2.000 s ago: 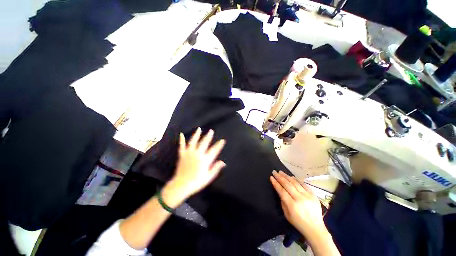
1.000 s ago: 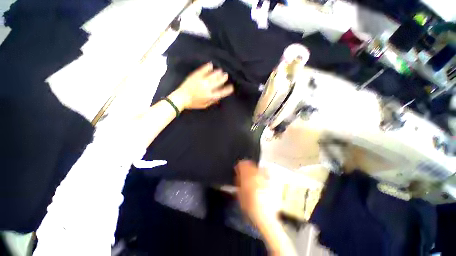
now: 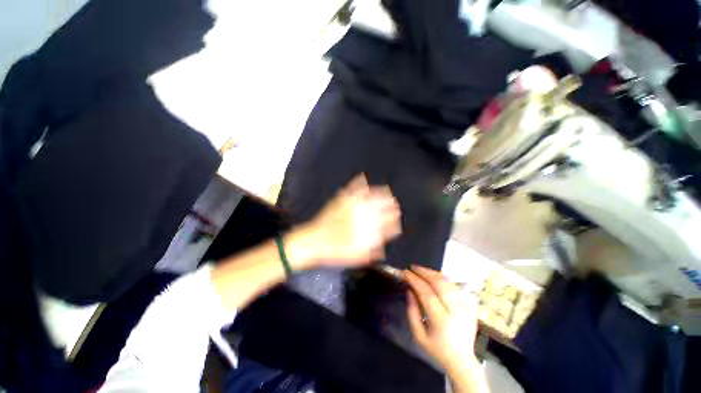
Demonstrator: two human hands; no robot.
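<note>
A dark cut panel (image 3: 353,146) lies on the white table and runs up to the needle area of the industrial lockstitch machine (image 3: 615,184). My left hand (image 3: 355,224) is blurred, with its fingers bent over the panel near the table's front edge. Whether it grips the cloth cannot be told. My right hand (image 3: 444,318) is just right of it at the panel's lower edge, with its fingers together. Its fingertips touch or nearly touch the cloth edge; a grip cannot be made out. The presser foot area is blurred.
A large stack of dark panels (image 3: 115,176) lies at the left. White table surface (image 3: 254,92) shows beside it. A crumpled dark heap (image 3: 592,338) lies right of the machine. Dark cloth (image 3: 323,338) hangs below the table edge. A pink-white spool (image 3: 534,78) sits by the machine head.
My left hand has come down from the upper part of the panel to its front edge. My right hand has moved right and lower in view. The view has shifted.
</note>
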